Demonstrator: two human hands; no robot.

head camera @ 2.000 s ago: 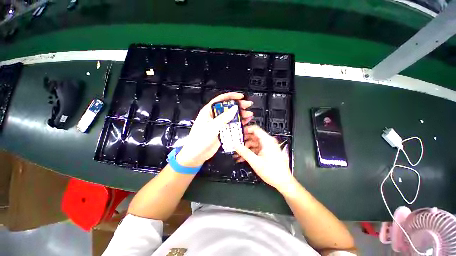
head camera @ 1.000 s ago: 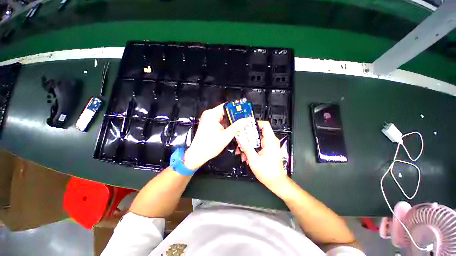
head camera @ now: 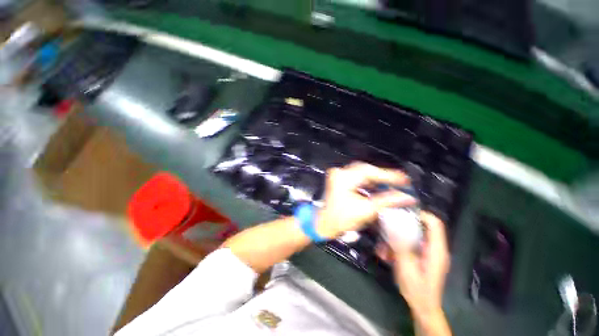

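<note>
The view is blurred. A phone housing with a circuit board in it [head camera: 402,226], white at its lower part, is held between both hands above the black blister tray [head camera: 315,121]. My left hand [head camera: 358,197], with a blue band at the wrist, grips its upper end; the fingers cover most of that end. My right hand [head camera: 423,262] holds its lower right side. Another white and blue board piece [head camera: 215,123] lies on the bench left of the tray.
A black lump [head camera: 192,102] lies at left, with a black tray [head camera: 98,62] beyond it. A dark smartphone [head camera: 492,262] and white charger [head camera: 570,292] lie at right. The green conveyor [head camera: 394,95] runs behind. A red stool [head camera: 159,209] and cardboard box [head camera: 98,170] are below.
The head view has turned to the left and tilted, so the tray and hands appear further right. Both hands still hold the phone piece over the tray.
</note>
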